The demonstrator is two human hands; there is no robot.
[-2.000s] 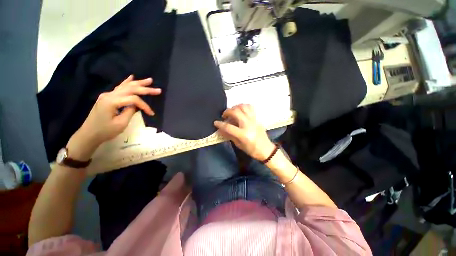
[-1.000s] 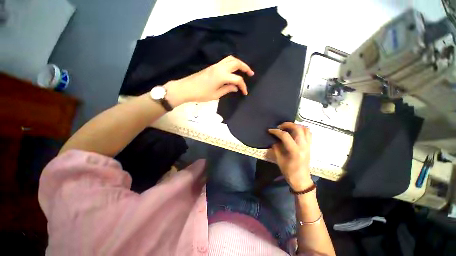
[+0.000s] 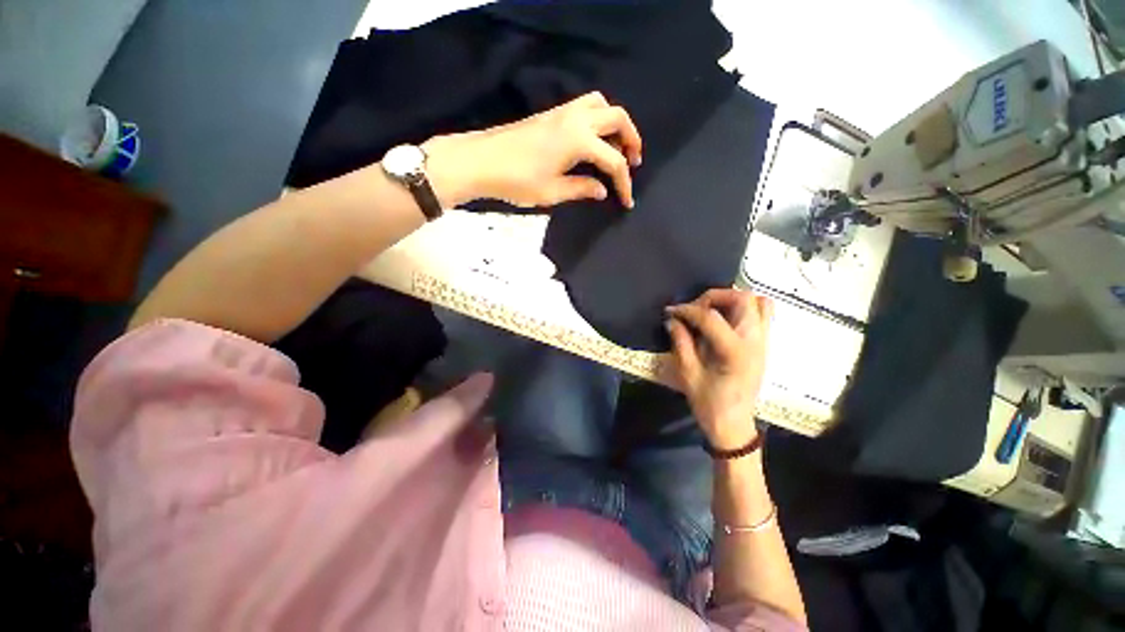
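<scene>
A large black garment panel (image 3: 444, 105) lies spread on the left of the machine table. A rounded black cut piece (image 3: 691, 185) lies over its right part, its curved end near the table's front edge. My left hand (image 3: 561, 154) rests on the cloth with fingers bent and spread. My right hand (image 3: 722, 352) pinches the curved end of the piece between thumb and fingers. The presser foot and needle (image 3: 829, 220) stand right of the cloth, above the needle plate (image 3: 790, 247), with no cloth under them.
The sewing machine arm (image 3: 962, 124) reaches in from the right. A black stack of cut pieces (image 3: 925, 370) lies under it. Blue snips (image 3: 1017, 426) lie at the right beside a control panel (image 3: 1030, 475). A ruler strip (image 3: 531, 324) runs along the front edge. A red-brown cabinet (image 3: 74, 228) stands at left.
The head view has swung left, so the cloth and machine sit further right. Between the last two frames, the curved end has shifted slightly and my right hand pinches it more closely.
</scene>
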